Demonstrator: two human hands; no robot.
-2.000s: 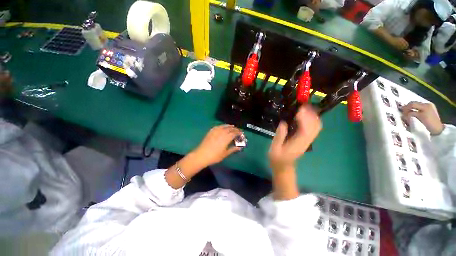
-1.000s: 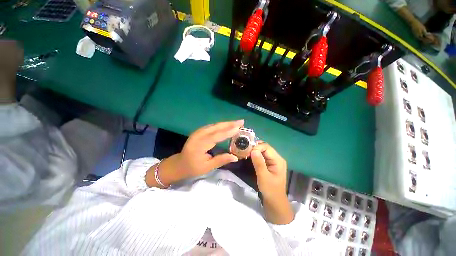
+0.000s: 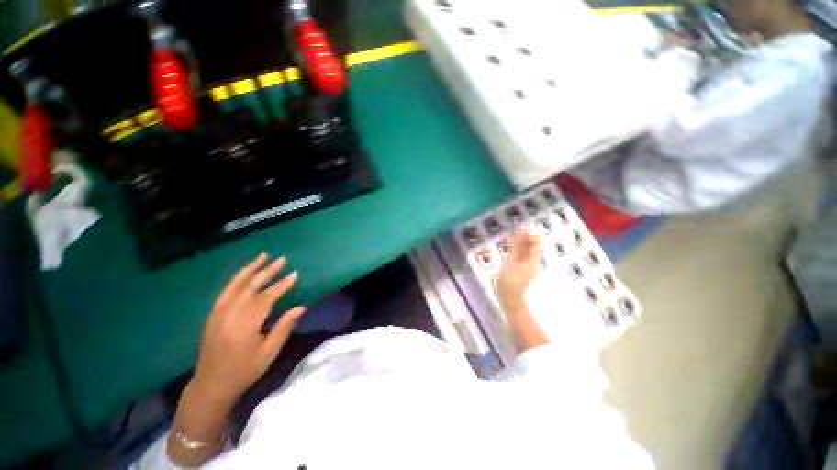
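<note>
The lower parts tray [image 3: 621, 328], white with rows of small dark-centred units, lies beside the lap below the bench edge. My right hand [image 3: 520, 266] is over its left part, blurred; whether its fingers hold a unit cannot be told. My left hand [image 3: 240, 326] is empty with fingers apart, at the bench's front edge below the pressing fixture [image 3: 266, 197]. The black fixture carries three toggle clamps with red grips [image 3: 171, 89] and a pale label strip on its front. Its nests are too dark to read.
The stacked foam trays [image 3: 486, 92], with several units on top, stand on the green bench right of the fixture. A crumpled white wipe [image 3: 61, 223] lies at the left. A person in a white coat [image 3: 734, 138] is at the right. Yellow lines cross the bench behind.
The view has swung right. The unit held between both hands a second ago no longer shows between them. My right hand has moved to the lower tray; my left hand has let go and opened.
</note>
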